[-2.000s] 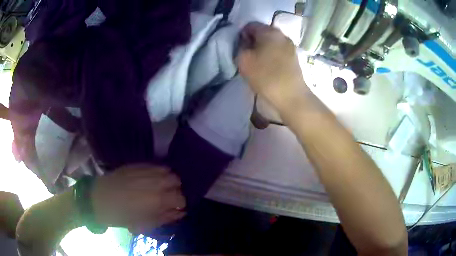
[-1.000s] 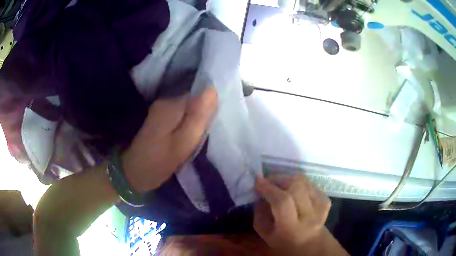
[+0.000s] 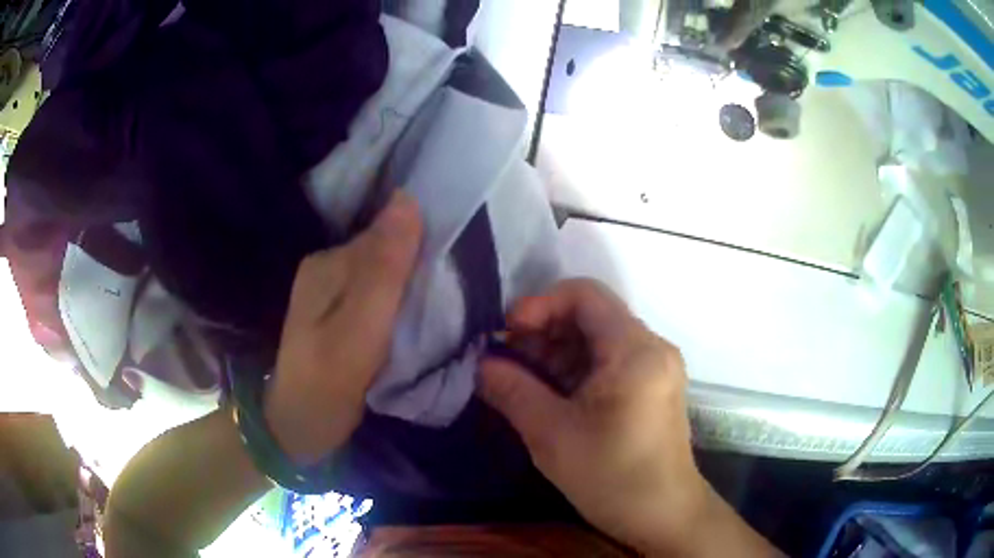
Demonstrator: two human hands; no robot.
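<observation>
The dark purple garment body (image 3: pixel 196 142) is heaped at the left and partly covers the table. A pale grey panel (image 3: pixel 458 153) with a dark strip (image 3: pixel 476 273) lies in the middle, joined to the dark cloth. My left hand (image 3: pixel 343 316), with a dark band at the wrist, lies flat on the pale panel, thumb up. My right hand (image 3: pixel 583 381) pinches the lower end of the dark strip and bunched cloth between thumb and fingers. The edge inside the pinch is hidden.
The sewing machine head (image 3: pixel 752 55) is at the upper right over its bright bed (image 3: pixel 698 185). White scraps (image 3: pixel 894 242), a paper tag (image 3: pixel 982 351) and a narrow tape (image 3: pixel 896 398) are at the right. A blue-rimmed container (image 3: pixel 872 512) is at lower right.
My right hand came down from near the machine to the panel's lower edge, then moved up and left onto the dark strip. My left hand moved up onto the pale panel, which now shows folded.
</observation>
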